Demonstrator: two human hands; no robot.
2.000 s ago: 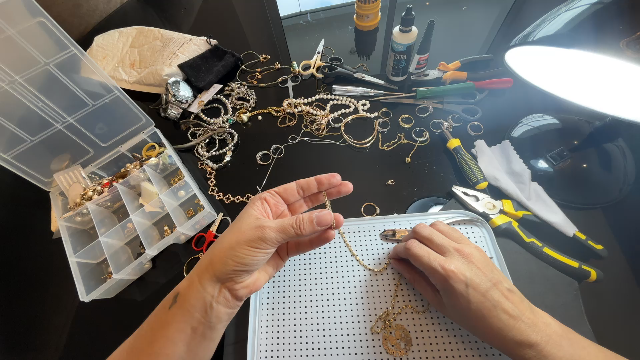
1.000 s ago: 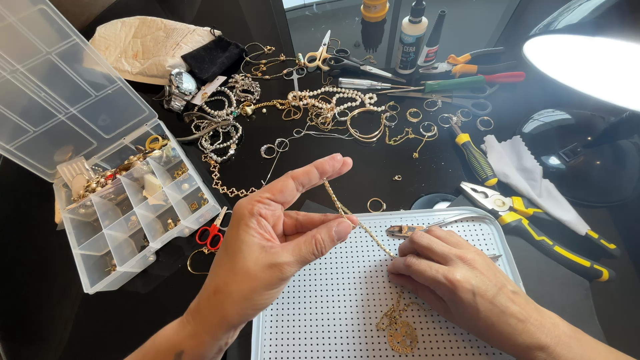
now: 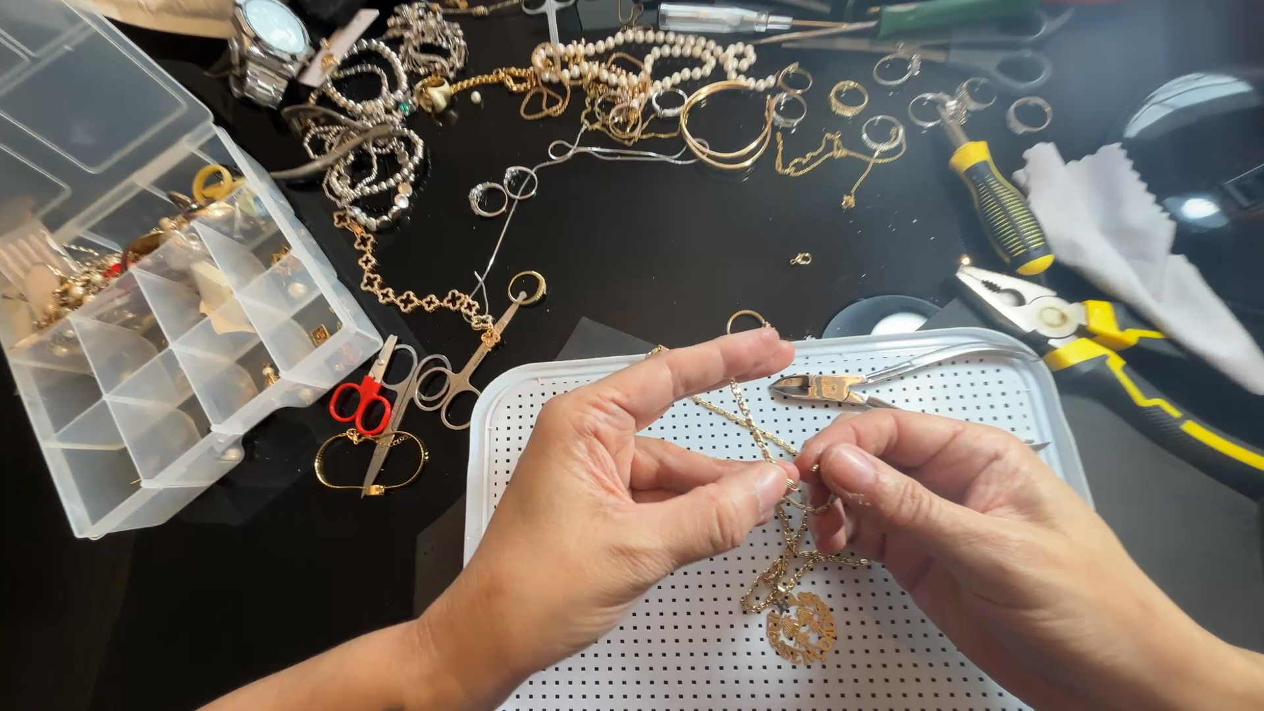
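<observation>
Between the thumb and fingers of my left hand point(image 3: 642, 474) is pinched a gold-coloured chain point(image 3: 743, 413), part of which hangs behind the index finger. The fingertips of my right hand point(image 3: 928, 494) close on a small part of the chain, almost touching the left thumb. Below them the chain lies bunched on a white perforated tray point(image 3: 632, 652), beside a round openwork gold pendant point(image 3: 801, 628). Small cutting pliers point(image 3: 818, 388) with metal jaws rest near the tray's far edge, their handles partly hidden behind my right hand.
A clear compartment box point(image 3: 197, 346) stands open at left, near red-handled scissors point(image 3: 362, 403). Pearl strands point(image 3: 652, 59), bracelets and rings lie across the back. At right are combination pliers point(image 3: 1057, 321), a yellow-black screwdriver point(image 3: 999, 212) and a pale cloth point(image 3: 1136, 237).
My hands have come together, fingertips nearly touching; a second ago they were apart with the chain stretched between them. The view has moved in closer.
</observation>
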